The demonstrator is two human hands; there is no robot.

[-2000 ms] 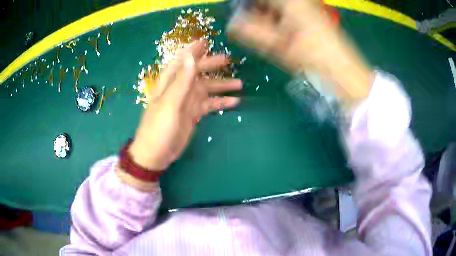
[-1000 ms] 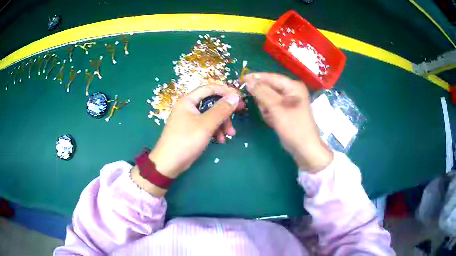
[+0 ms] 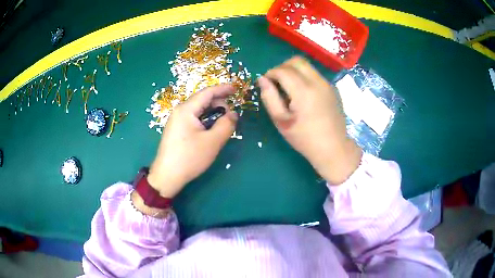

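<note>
My left hand (image 3: pixel 190 141) holds a small dark round electronic unit (image 3: pixel 212 117) between thumb and fingers, tilted so that its edge shows. My right hand (image 3: pixel 304 108) is just to the right, thumb and fingertips close together at the right side of the flex cable pile; I cannot tell whether something small is between them. The flex cable pile (image 3: pixel 202 64), amber and white, lies behind and left of my hands. Small white pieces (image 3: pixel 260 145) lie on the green surface in front of the pile.
Laid-out flex cables (image 3: pixel 87 95) run along the yellow line at left. Waiting units (image 3: pixel 96 121) lie at left, one beside a flex cable. A red plastic tray (image 3: pixel 355 51) with white pieces stands upper right. A clear plastic bag (image 3: pixel 374 138) with a white label (image 3: pixel 374 112) lies right of my right hand.
My right hand, blurred near the tray two seconds ago, is back beside the pile; the amber cable at its fingertips one second ago no longer shows. The unit in my left hand is now tilted.
</note>
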